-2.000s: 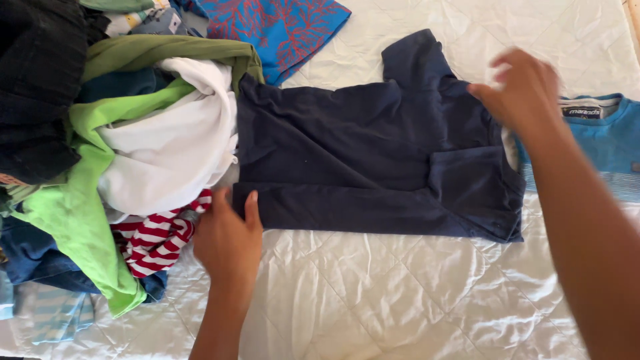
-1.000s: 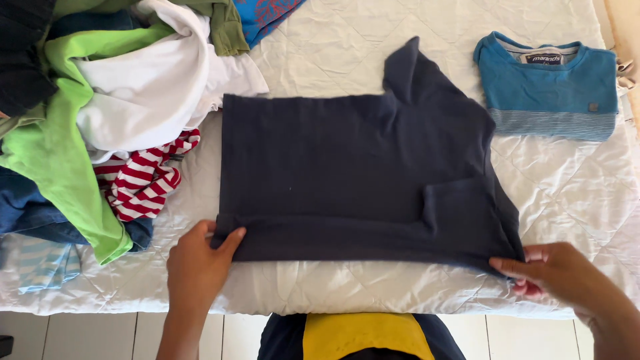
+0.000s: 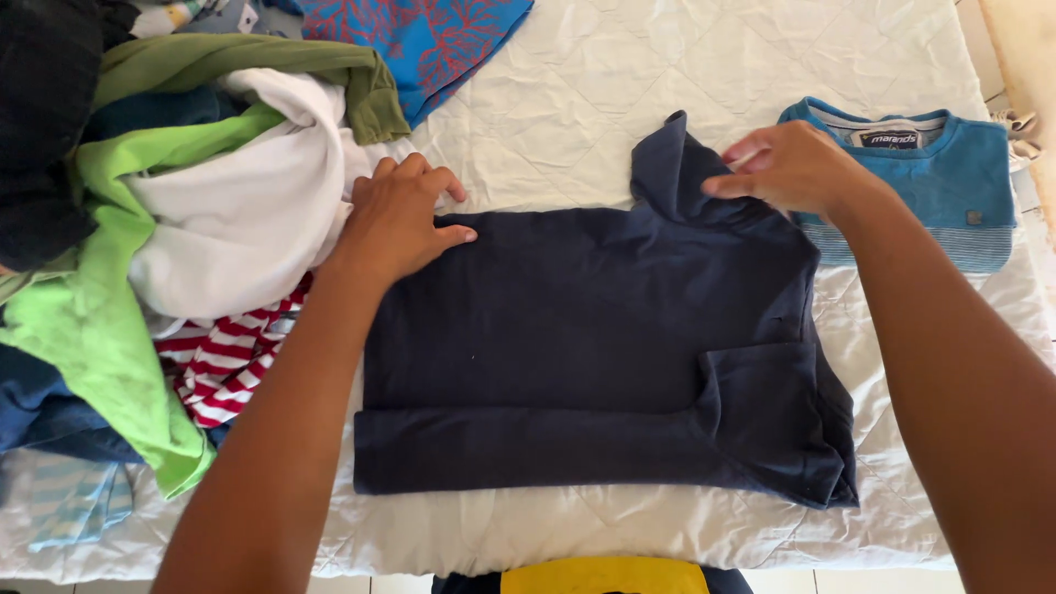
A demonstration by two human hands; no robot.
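Observation:
A dark navy short-sleeved shirt (image 3: 561, 313) lies flat on a white quilted bed cover, its near side folded inward with that sleeve on top. The far sleeve (image 3: 672, 169) sticks out away from me. At the shirt's far left corner is my left hand (image 3: 408, 214), thumb on the hem and fingers spread. My right hand (image 3: 780, 169) is at the far shoulder beside the sleeve, thumb and fingers apart; whether it pinches any cloth is unclear. Behind my right wrist lies a folded blue T-shirt (image 3: 949, 194) with a striped lower part.
Heaped clothes fill the left side: a white garment (image 3: 239, 198), a lime green one (image 3: 91, 305), a red-and-white striped one (image 3: 223, 355) and a blue one with red print (image 3: 445, 41). The quilted cover (image 3: 569, 74) has its near edge above a tiled floor (image 3: 858, 582).
Both hands have moved from the shirt's near edge to its far side. The near edge was held at both ends one second ago; the near fold is still in place.

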